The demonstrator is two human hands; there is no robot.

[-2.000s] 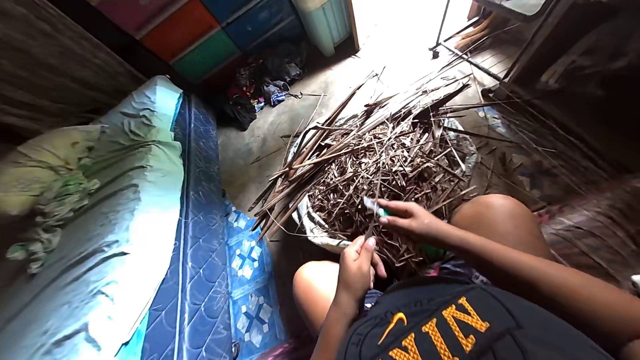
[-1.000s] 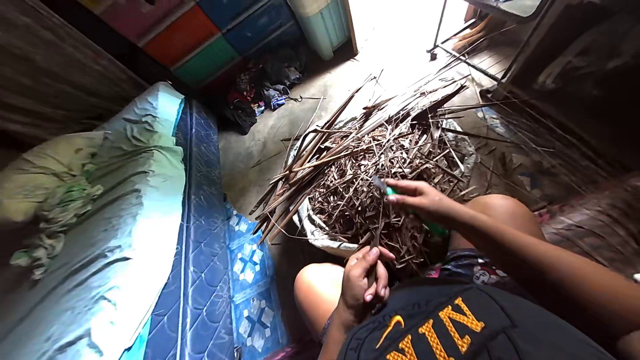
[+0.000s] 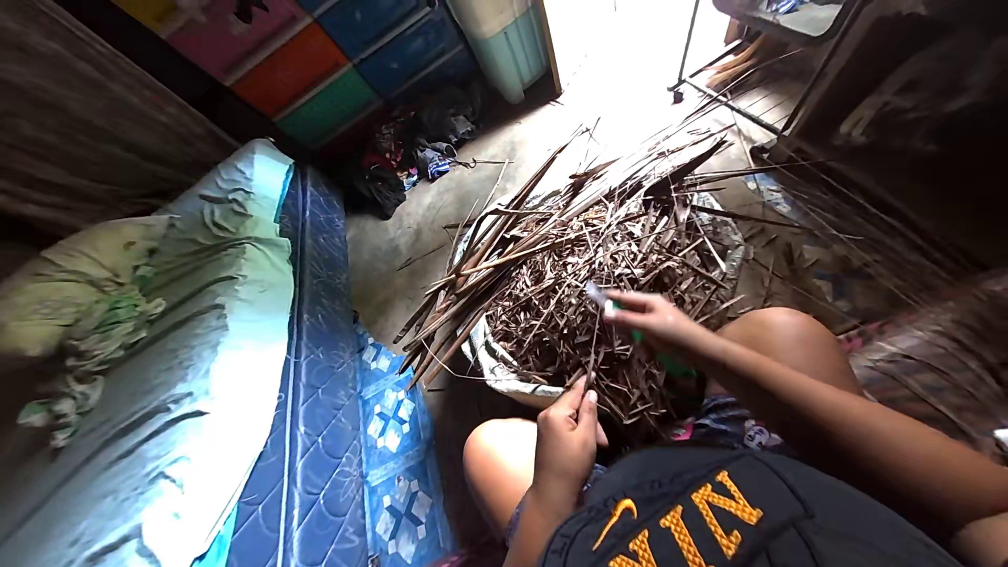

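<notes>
My left hand (image 3: 571, 429) pinches the lower end of a thin dried leaf strip (image 3: 593, 354), which points up over the pile. Above and to the right, my right hand (image 3: 650, 315) grips a small knife (image 3: 596, 294) with a short pale blade and a green handle, mostly covered by my fingers. Below both hands lies a heap of short brown dried leaf scraps (image 3: 543, 315) in a wide container lined with a whitish sack (image 3: 504, 378). Long dried leaf strips (image 3: 472, 276) rest across its left and far sides.
A blue mattress (image 3: 315, 394) with a pale sheet (image 3: 236, 315) stands at the left. Colored drawers (image 3: 291, 63) and dark bags (image 3: 386, 173) are at the back. A metal-legged stand (image 3: 732, 106) is at the far right. My knees flank the container's near side.
My left hand now holds a strip pointing upward, with its thumb raised. My right hand stays over the heap with the knife, its blade tilted differently.
</notes>
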